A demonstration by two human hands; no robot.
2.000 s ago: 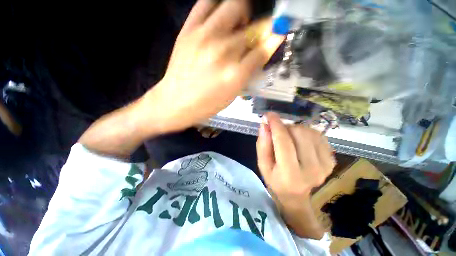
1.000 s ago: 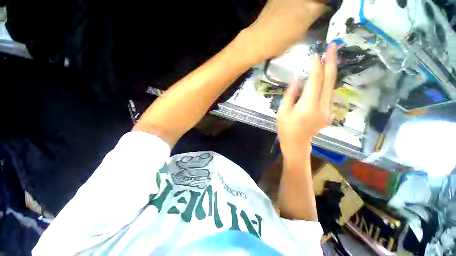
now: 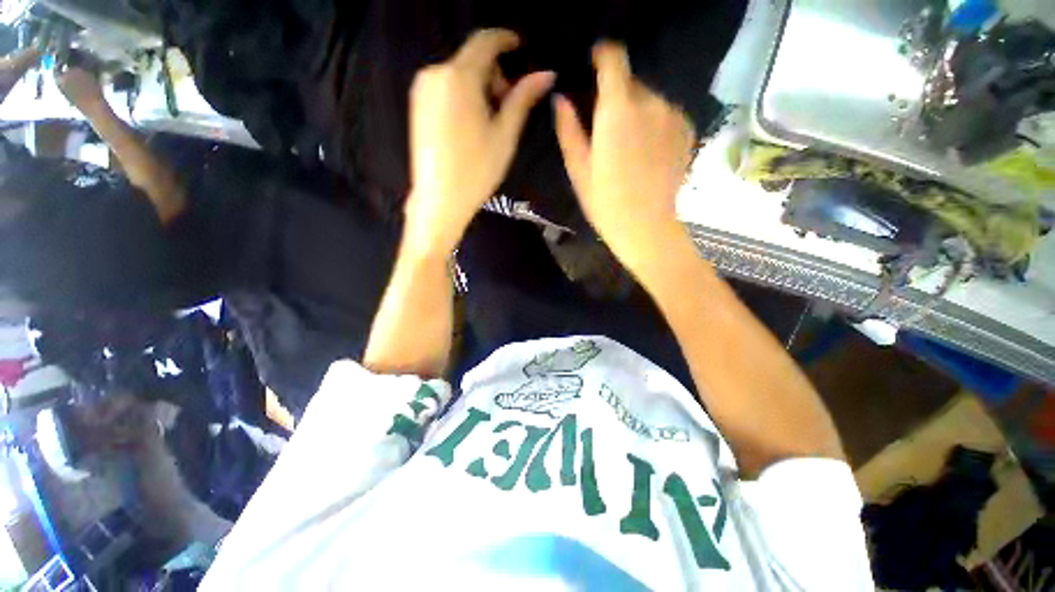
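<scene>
The black garment point(image 3: 336, 98) lies in a dark heap across the top centre and left, in front of me. My left hand point(image 3: 457, 133) and my right hand point(image 3: 631, 150) are on it side by side, thumbs towards each other and fingers bent. The thumb and forefinger of each hand look apart, but the dark cloth hides whether other fingers pinch it. Small white marks show at the cloth's lower edge, below my hands.
The machine's pale metal plate point(image 3: 839, 75) is at upper right, with a yellow-and-black strip point(image 3: 983, 208) beside it. The table's grey patterned edge point(image 3: 810, 278) runs below. A cardboard box point(image 3: 943, 445) with black scraps is at lower right. Another person's arm point(image 3: 122, 145) is at upper left.
Both hands have moved left, away from the machine's needle area and onto the black garment. The view has shifted left, showing another person's arm.
</scene>
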